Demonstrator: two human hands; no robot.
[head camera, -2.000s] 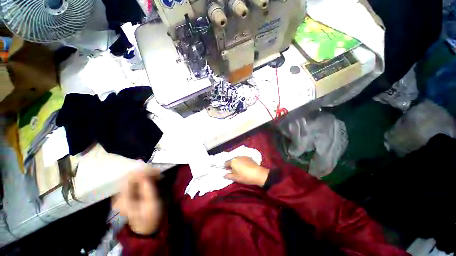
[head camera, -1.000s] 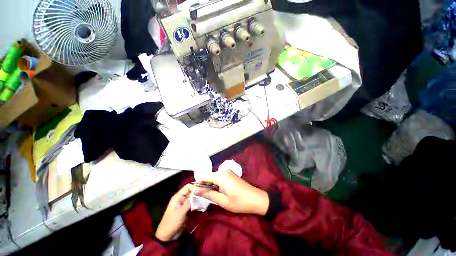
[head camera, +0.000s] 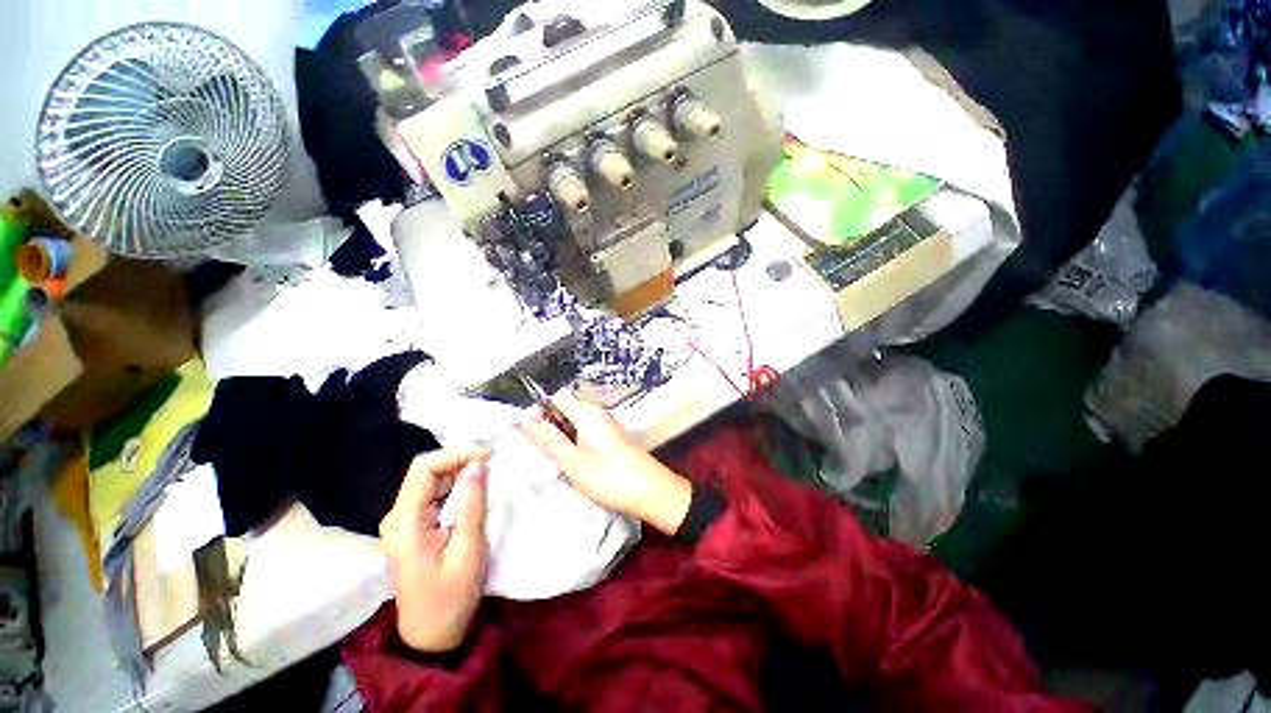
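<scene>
White fabric (head camera: 544, 536) lies over the maroon-sleeved lap and the table's front edge. My left hand (head camera: 443, 536) is at its left side, thumb and fingers pinched together at its upper edge; what lies between the fingertips is too small to tell. My right hand (head camera: 613, 467) holds thread snips (head camera: 547, 404) in the palm, blades pointing up and left towards the machine, above the fabric's upper right part. The overlock machine (head camera: 613, 153) stands just beyond, with black-and-white trimmings (head camera: 613, 351) beside its foot.
Black fabric pieces (head camera: 314, 446) and white pieces (head camera: 300, 314) lie left of the machine. A desk fan (head camera: 174, 153) and a cardboard box (head camera: 126, 341) stand far left. Red thread (head camera: 760, 378) hangs at the table edge. Patterned cloth (head camera: 843, 192) lies at right; a plastic bag (head camera: 906, 432) hangs below.
Both hands were together over the lap on the white fabric; now they are apart and further up. The fabric is spread wider, and the snips' blades now show in my right hand.
</scene>
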